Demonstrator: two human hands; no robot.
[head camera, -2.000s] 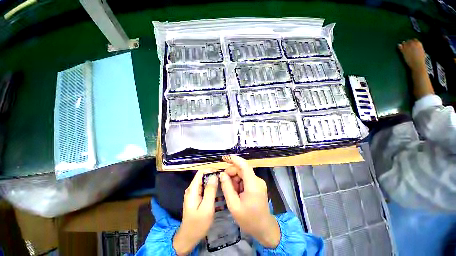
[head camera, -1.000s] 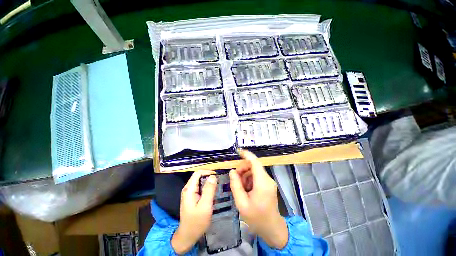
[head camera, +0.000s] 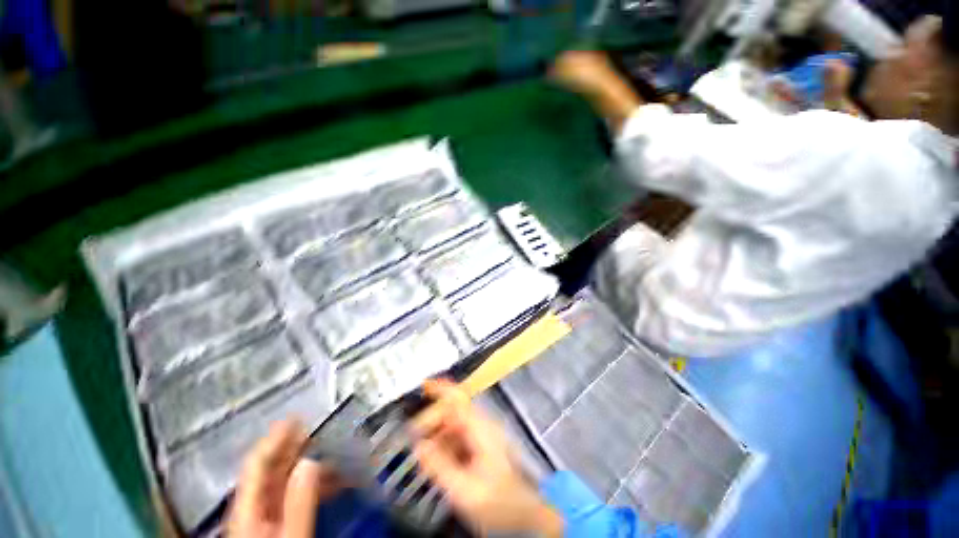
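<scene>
The picture is blurred. A dark slotted housing (head camera: 405, 473) is between my two hands at the near edge of the compartment tray (head camera: 300, 305). My left hand (head camera: 276, 483) holds it at its left side, cut off by the bottom edge of the picture. My right hand (head camera: 468, 457) is at its right side, fingers bent; whether its fingertips grip the housing cannot be told. The tray holds several slotted housings in its pockets; the near left pocket shows plain grey.
A slotted plate (head camera: 529, 235) lies beyond the tray's right side. A grey grid tray (head camera: 620, 410) is at lower right, a light-blue sheet (head camera: 53, 431) at left. A person in a white smock (head camera: 778, 210) is at right, one arm over the green bench (head camera: 536, 137).
The view has swung right and up, so the tray appears tilted and further left. The coworker is now largely in view. The housing is raised from below the tray edge.
</scene>
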